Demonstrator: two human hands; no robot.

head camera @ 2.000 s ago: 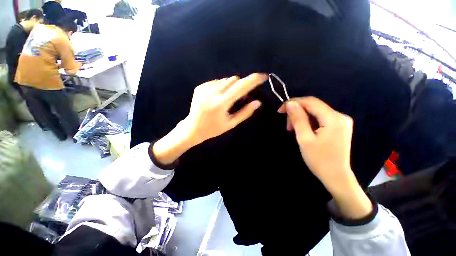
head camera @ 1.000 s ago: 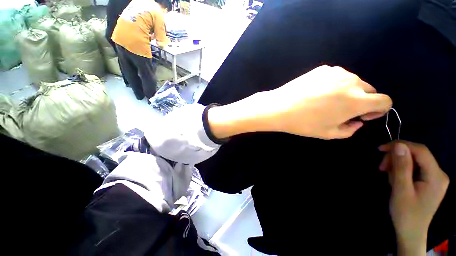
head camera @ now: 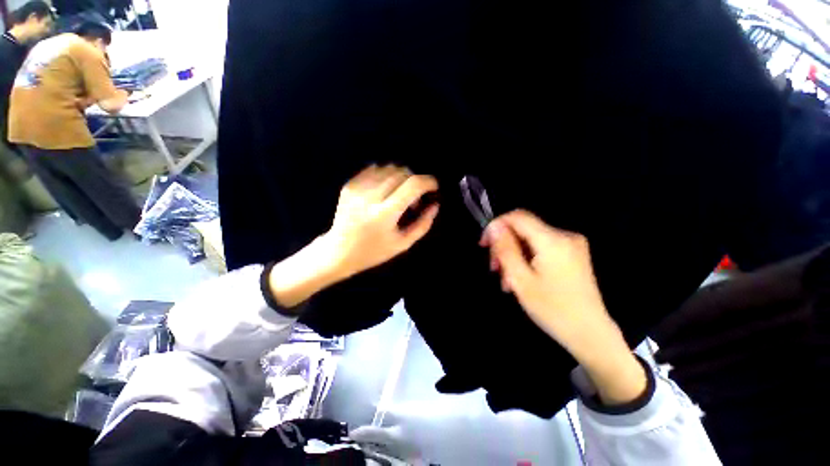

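Note:
A large black garment (head camera: 546, 109) fills the middle of the view, its lower edge uneven above the floor. My right hand (head camera: 542, 273) pinches a small thin metal loop tool (head camera: 474, 198) between thumb and fingers, its looped end pointing up and left over the cloth. My left hand (head camera: 380, 215) is over the garment, left of the tool and apart from it. Its thumb and index tips are close together and slightly blurred; whether they pinch cloth or thread cannot be told against the black.
Clear plastic packets (head camera: 127, 341) lie on the floor at left beside a bulging green sack (head camera: 41, 328). A dark garment stack (head camera: 746, 355) is at right. Two people stand by a white table (head camera: 173, 100) at back left. A small red thing shows at right.
The view has swung left and back since one second ago. My left hand has moved away from the tool's loop, which it was touching or close to. My right hand still holds the tool.

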